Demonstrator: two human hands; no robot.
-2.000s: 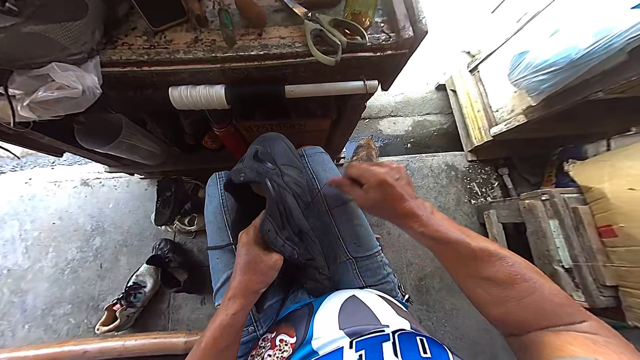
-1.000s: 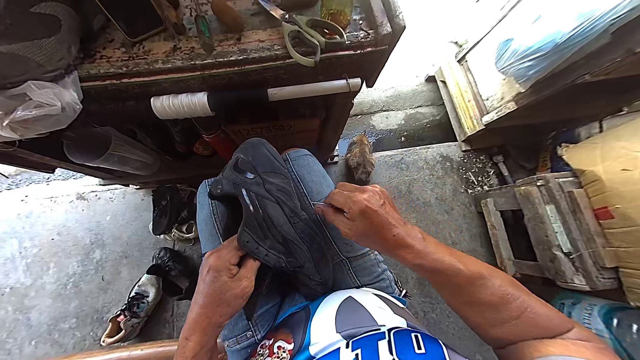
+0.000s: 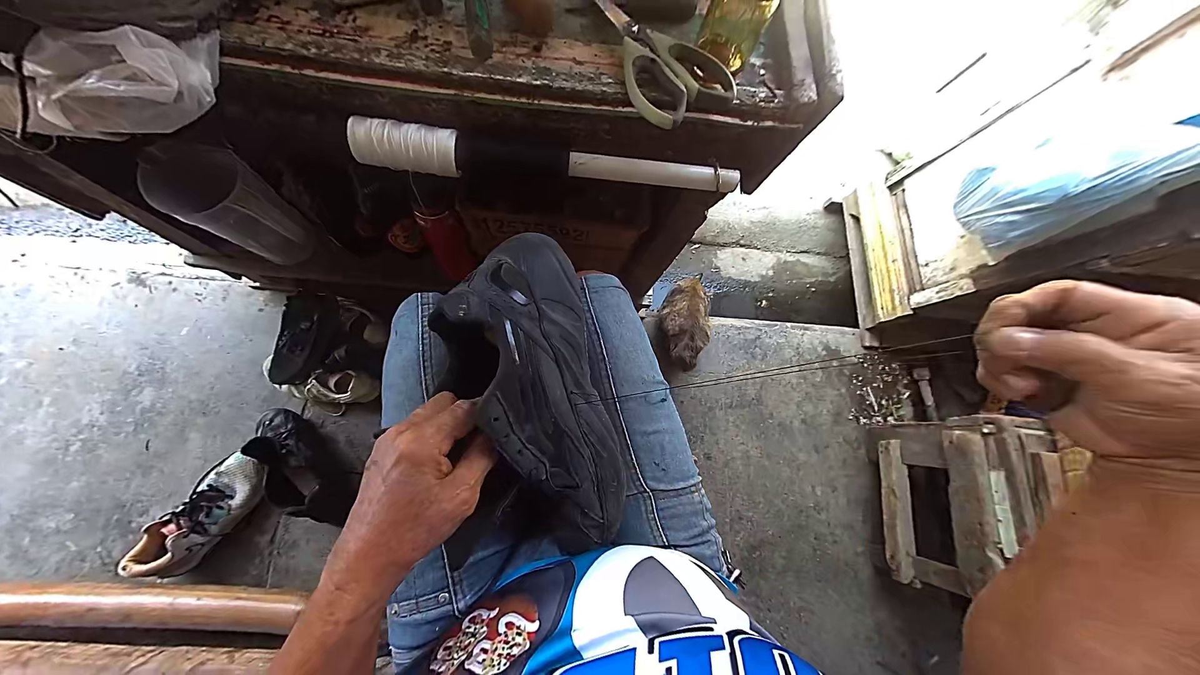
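Note:
A black shoe point(image 3: 553, 375) rests on my jeans-covered thighs, its toe pointing away from me. My left hand point(image 3: 422, 478) grips the shoe at its opening, fingers partly inside the collar. Out to the right, my right hand point(image 3: 1078, 361) is closed, with dark thread point(image 3: 778, 372) running taut from it to the side of the shoe. Whether a needle is also in that hand cannot be seen. In front of my knees, a spool of white thread point(image 3: 403, 145) sits on a white rod point(image 3: 647, 172) beside a black wound section.
Scissors point(image 3: 670, 75) lie at the edge of the worn wooden workbench point(image 3: 525, 89). A furry animal point(image 3: 685, 322) is on the ground past my knee. Other shoes point(image 3: 202, 516) stand at left. A wooden stool point(image 3: 975, 497) is at right, below a ledge with a blue plastic bag point(image 3: 1059, 192).
My right hand has moved from beside the shoe far out to the right, and the thread is now stretched between them. My left hand stays at the shoe's opening.

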